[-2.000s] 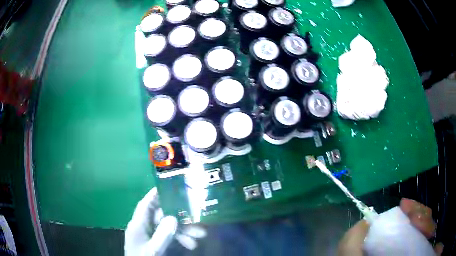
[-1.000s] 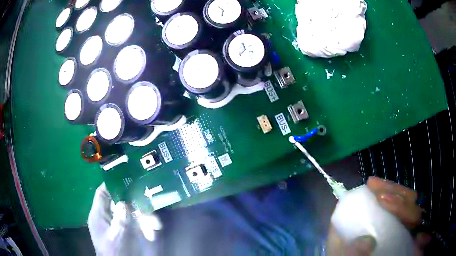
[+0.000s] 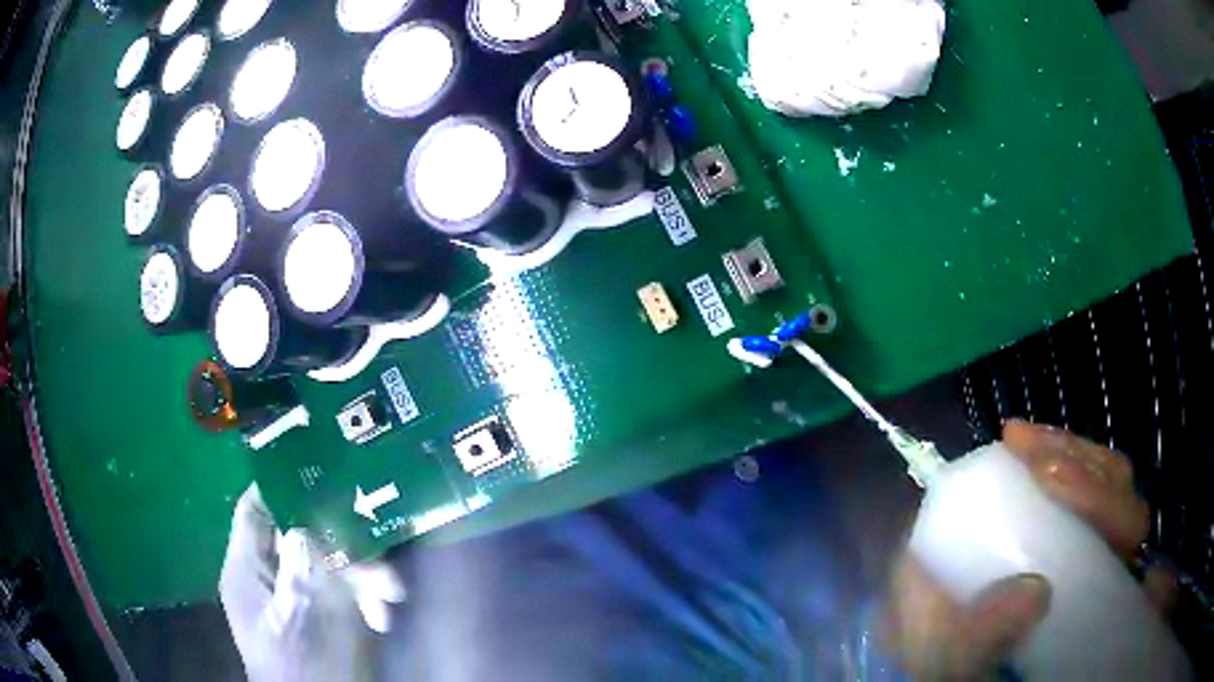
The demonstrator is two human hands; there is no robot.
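Note:
The green circuit board [image 3: 626, 380] lies tilted on the green mat, with rows of black capacitors [image 3: 459, 173] and white adhesive [image 3: 573, 227] around their bases. My right hand [image 3: 985, 586], bare, grips the white glue bottle [image 3: 1038, 546]. Its thin nozzle [image 3: 852, 389] points up-left, its tip at small blue disc components [image 3: 779, 336] near the board's near right edge. White adhesive lies at the left blue disc. My left hand [image 3: 300, 586], in a white glove, holds the board's near left corner; some fingers are hidden under it.
A crumpled white wipe [image 3: 845, 53] lies on the green mat [image 3: 1038, 253] at the upper right, with white specks around it. Black ribbed trays [image 3: 1078, 386] stand at the right. A white-and-red edge strip [image 3: 51, 500] runs along the left.
The board has turned and shifted left in view. The nozzle tip has moved from beside a brown part to the blue discs, then from the left disc towards the right one. White adhesive now shows there.

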